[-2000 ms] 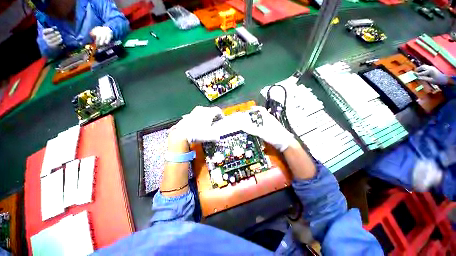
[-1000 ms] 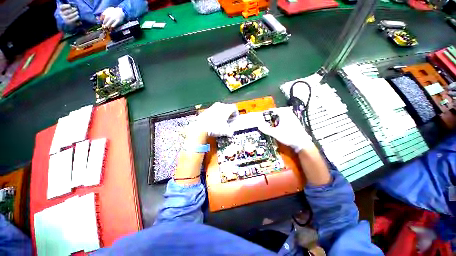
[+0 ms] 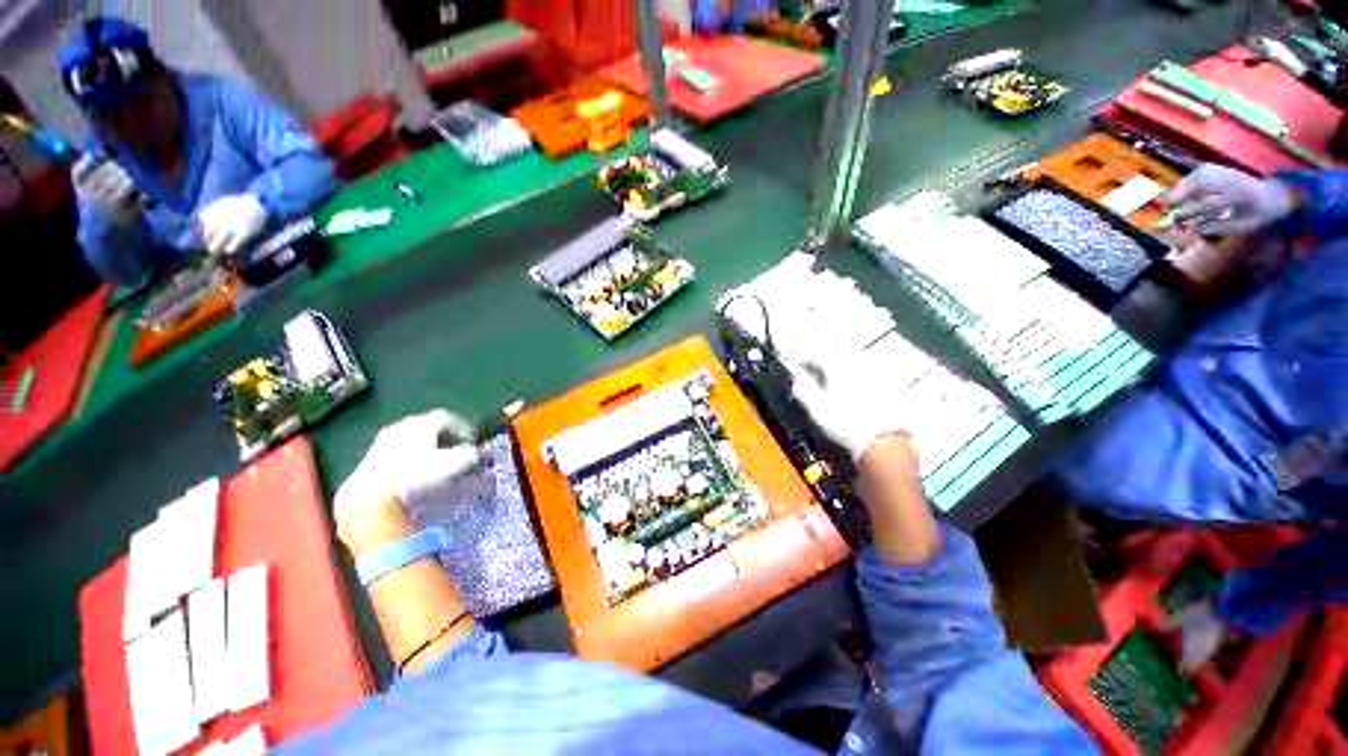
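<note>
A green circuit board (image 3: pixel 665 502) crowded with parts lies on the orange fixture (image 3: pixel 621 628), a silver-white bar along its far edge. Neither hand touches it. My left hand (image 3: pixel 407 470), in a white glove, is over the far left part of the screw tray (image 3: pixel 495 539); its fingertips are bent in and too small to tell what they hold. My right hand (image 3: pixel 831 402), in a white glove, is right of the fixture, beside the black electric screwdriver (image 3: pixel 791 428) and over the pale strips (image 3: pixel 924 387). Its grip is unclear.
Loose boards with silver bars lie on the green belt (image 3: pixel 458 340). White sheets lie on the red board (image 3: pixel 311 591) at left. A metal post (image 3: pixel 850 133) stands beyond the strips. A person (image 3: pixel 207 163) works across the belt; another person's gloved hand (image 3: pixel 1230 200) is at right.
Both hands have left the circuit board: the left moved left to the screw tray, the right moved right beside the screwdriver. The board now lies uncovered. The view has shifted and turned.
</note>
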